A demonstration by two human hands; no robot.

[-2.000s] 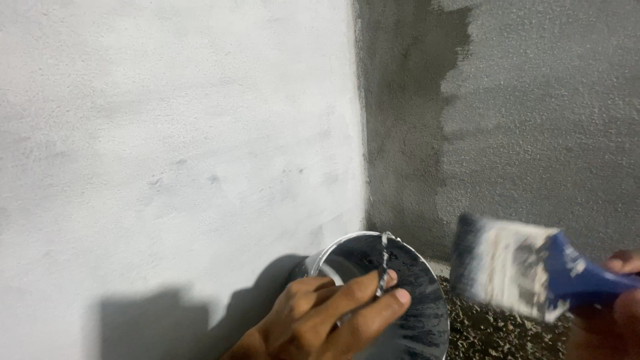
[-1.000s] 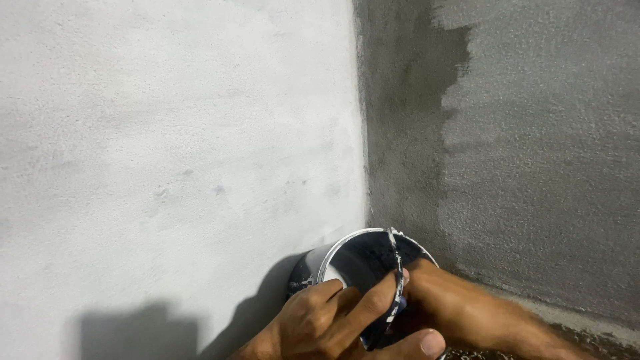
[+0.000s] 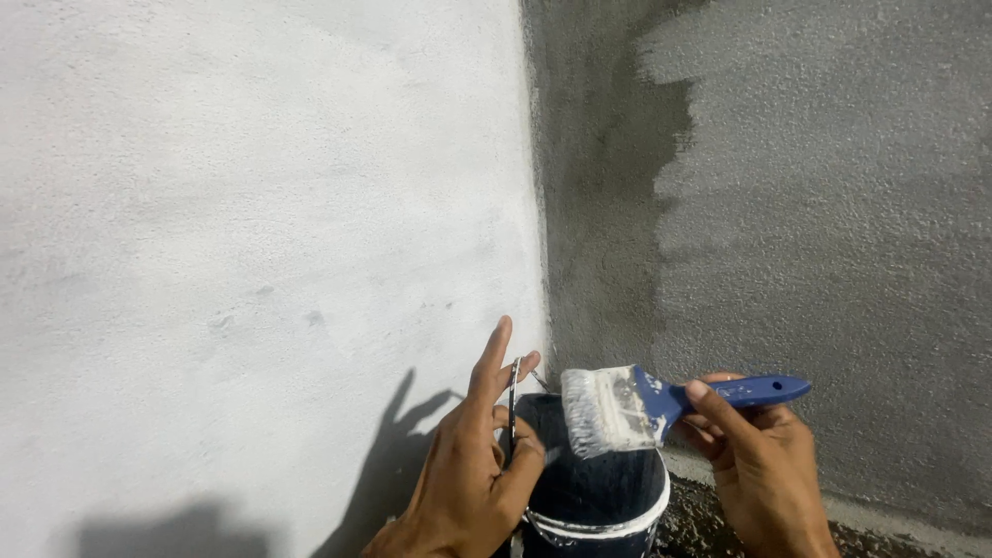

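A dark paint bucket (image 3: 601, 488) with a white-smeared rim sits low by the wall corner, its mouth tilted toward the view. My left hand (image 3: 480, 465) holds its thin wire bail handle (image 3: 513, 403), with the index finger pointing up. My right hand (image 3: 756, 457) grips the blue handle of a flat paintbrush (image 3: 666, 403). White paint coats the bristles, which point left above the bucket's mouth. How much paint the bucket holds is hidden.
A white-painted wall (image 3: 271, 194) fills the left side. It meets a grey rough wall (image 3: 837, 232), which has a darker strip (image 3: 604, 217) along the corner. Dark speckled ground (image 3: 697, 511) shows beside the bucket.
The right hand dipped into the bucket one second ago; now it is out at the right, with the brush above the mouth. The bristles carry fresh-looking white paint, and the left index finger is raised.
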